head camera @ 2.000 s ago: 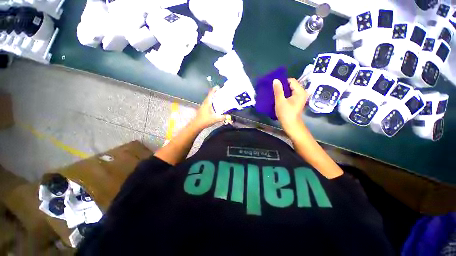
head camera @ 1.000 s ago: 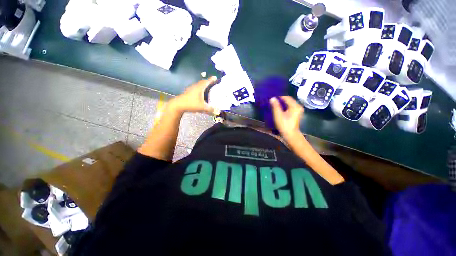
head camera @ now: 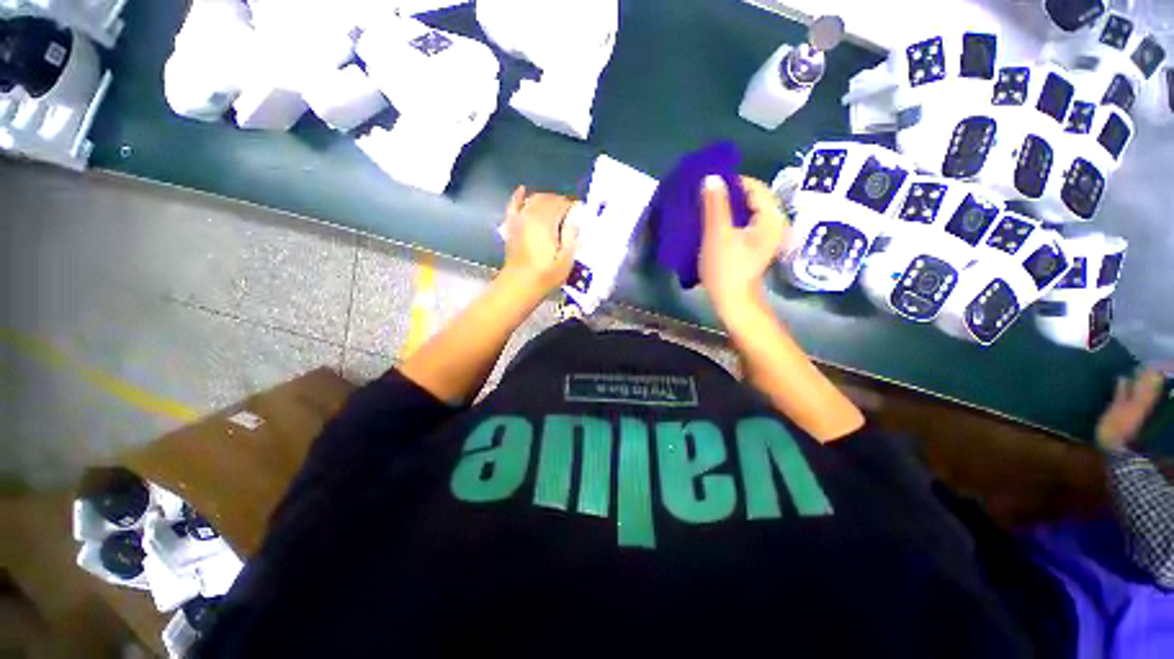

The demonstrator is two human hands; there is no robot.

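Note:
A white security camera (head camera: pixel 613 222) is at the bench's front edge, turned so that a long plain white side faces up, with a small black square near its lower end. My left hand (head camera: pixel 542 237) grips it from the left; the fingers partly hide it. My right hand (head camera: pixel 744 232) holds a crumpled purple cleaning cloth (head camera: pixel 685 216) just right of the camera. A narrow gap shows between cloth and camera.
White cameras lie in a heap (head camera: pixel 431 97) at the back left. Rows of cameras with black windows (head camera: pixel 921 277) stand at the right. A solvent bottle (head camera: pixel 776 90) stands behind. A cardboard box (head camera: pixel 277 438) holds white units at lower left. Another person's hand (head camera: pixel 1129 409) is at far right.
The held camera has been turned, so its black-windowed face shows less. My left hand has shifted its grip. The cloth has moved up slightly. Another person's hand has appeared at the right.

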